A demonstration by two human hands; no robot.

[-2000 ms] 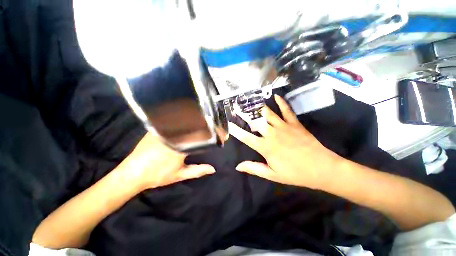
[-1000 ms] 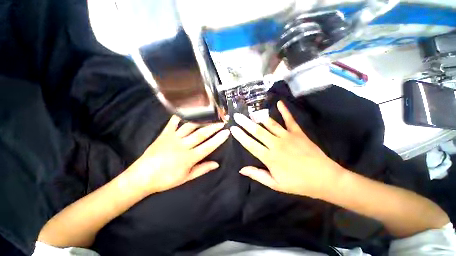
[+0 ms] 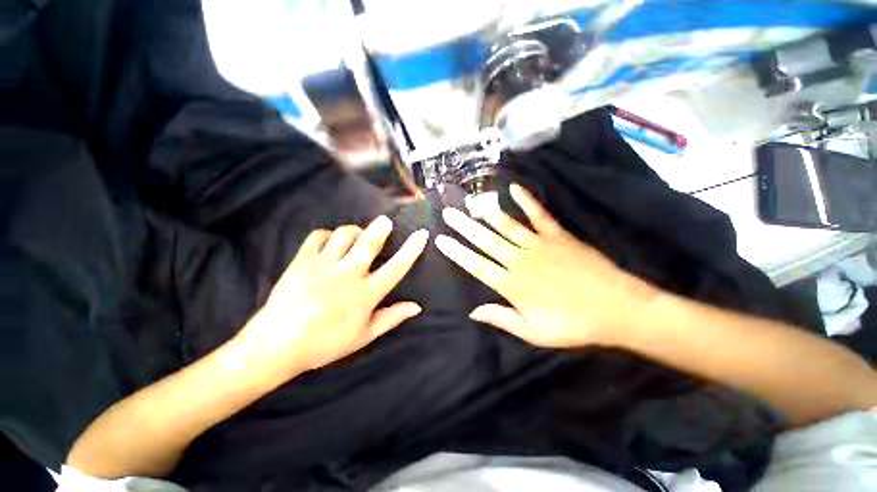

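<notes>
The black fabric garment (image 3: 433,384) spreads under both hands, over the lap and far to the left. My left hand (image 3: 332,293) lies flat on it, palm down with fingers apart, left of the needle area. My right hand (image 3: 553,279) also lies flat on it, fingers spread, fingertips close to the presser foot and needle area (image 3: 452,171). The white sewing machine head (image 3: 433,29) with a blue stripe overhangs the cloth. The shiny face guard (image 3: 351,120) is at its left end. The needle itself cannot be made out.
The white table (image 3: 712,168) shows at the right. Pink-red and light blue pens (image 3: 649,132) lie on it, with a black smartphone (image 3: 813,185) farther right. Metal parts (image 3: 822,120) sit above the phone. Pale bundles (image 3: 841,298) hang below the table's edge.
The machine head sits higher in view and covers less of my left hand. My left fingers now show fully, spread on the cloth. My right hand stays near the presser foot.
</notes>
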